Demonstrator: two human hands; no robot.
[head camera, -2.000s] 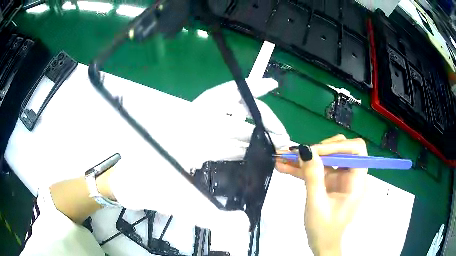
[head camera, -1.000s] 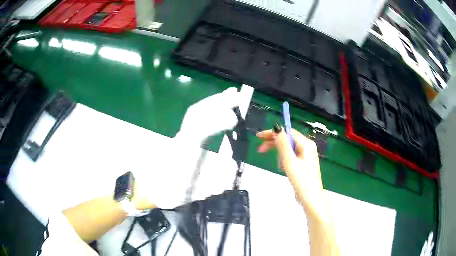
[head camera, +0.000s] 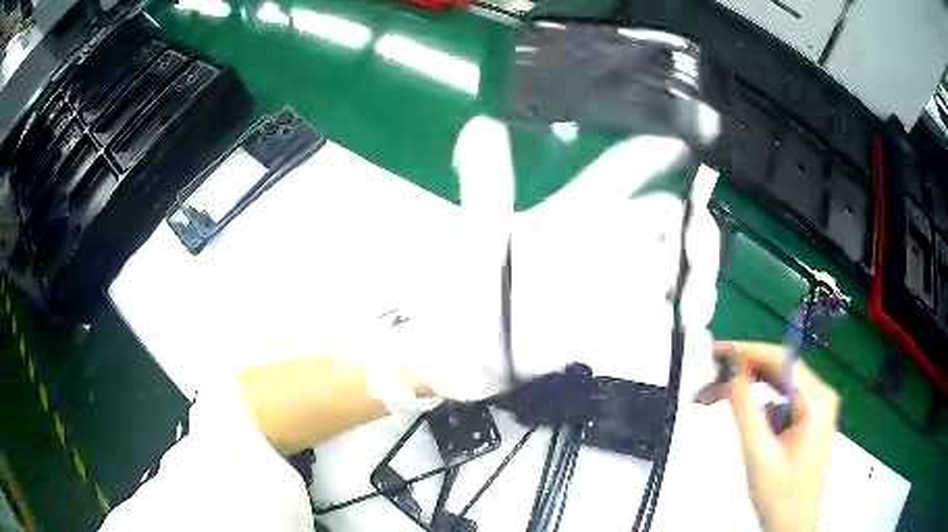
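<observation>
My left hand (head camera: 593, 249), in a white glove, holds a black phone middle frame upright over the white sheet (head camera: 385, 239). The frame's solid plate (head camera: 608, 78) is at the top and blurred. Its thin side rails run down along both sides of the glove. My bare right hand (head camera: 785, 416), with dark nails, is to the right and holds a slim blue-purple tool (head camera: 792, 353), which is blurred; its tip cannot be made out. Several waiting frames (head camera: 463, 431) overlap on the sheet below my left hand.
A separate frame (head camera: 293, 140) lies on the sheet's left corner. A black ribbed tray (head camera: 114, 156) is at the left. More black trays (head camera: 800, 156) are at the back right, with a red tray edge (head camera: 879, 249) beside them. Set-down frames lie on the green mat (head camera: 416, 135) at right.
The view has turned, so the bench sits differently. My left hand has a frame raised upright, plate end up. My right hand has moved lower and right, still with the tool.
</observation>
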